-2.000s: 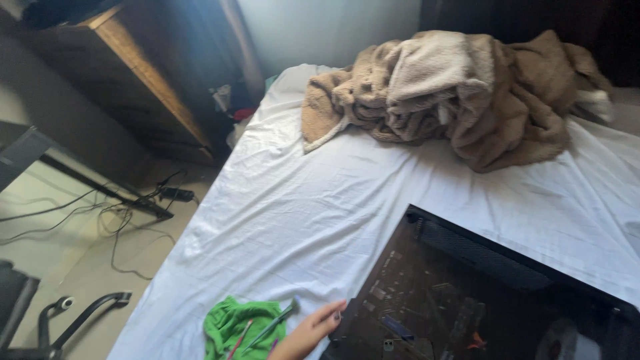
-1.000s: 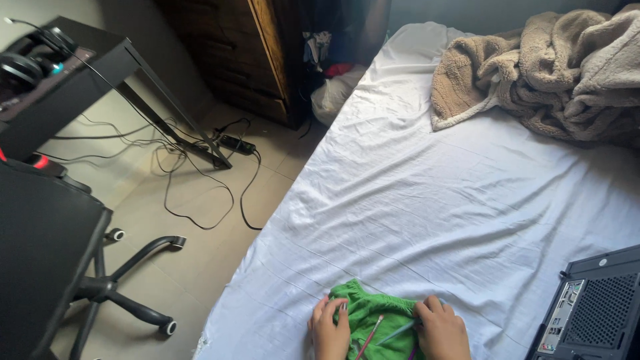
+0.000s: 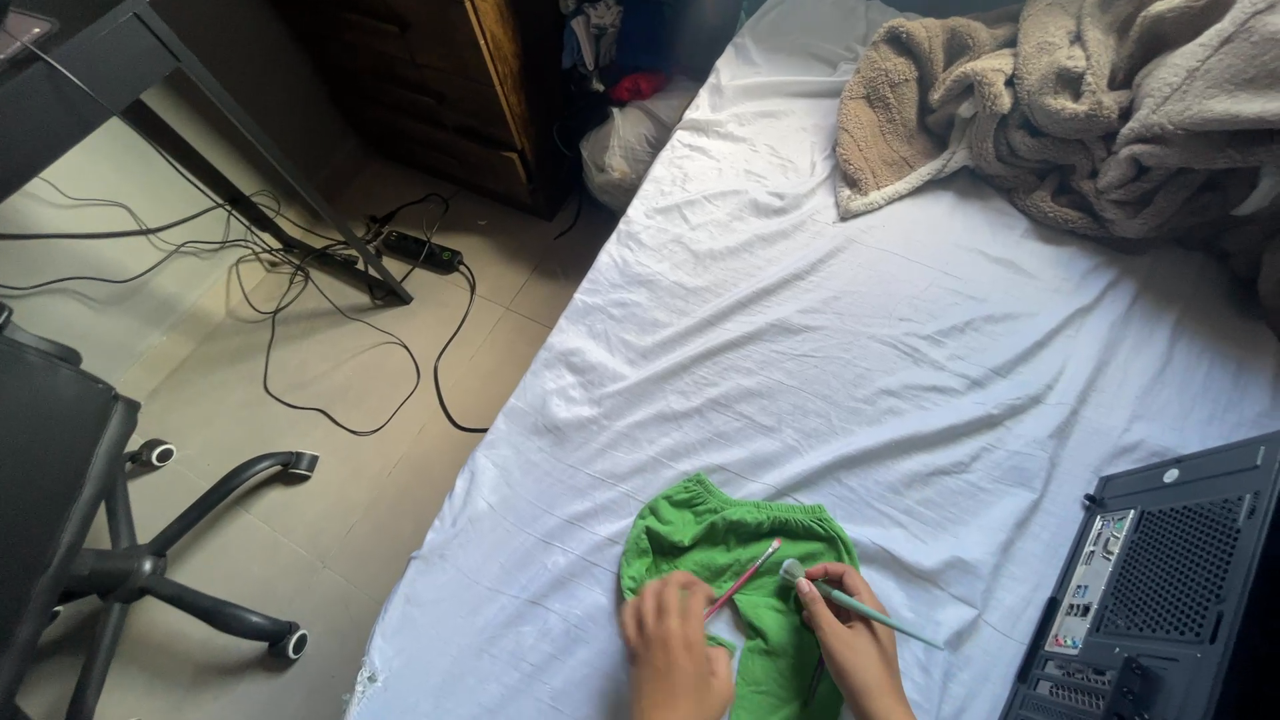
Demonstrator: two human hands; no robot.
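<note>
Near the bottom of the head view, green cloth pants with an elastic waistband [image 3: 740, 515] lie on the white bed sheet [image 3: 700, 380]. My right hand [image 3: 850, 630] holds a brush with a pale green handle [image 3: 875, 612] between thumb and fingers, its bristles pointing up and left. A thin pink-handled brush [image 3: 742, 580] lies over the pants, its lower end beside my left hand [image 3: 678, 645]. My left hand is blurred, over the left leg of the pants; whether it grips anything cannot be told. A dark thin item shows partly beside my right wrist.
A black computer case [image 3: 1165, 570] lies on the bed at right. A brown fleece blanket [image 3: 1050, 110] is bunched at the top right. Left of the bed are a wheeled chair [image 3: 150, 565], a black desk [image 3: 180, 60], a power strip with cables [image 3: 422, 252] and a wooden dresser [image 3: 430, 80].
My right hand has left the waistband and picked up the green-handled brush. My left hand has moved down from the waistband's left side. The view has swung left since the oldest frame.
</note>
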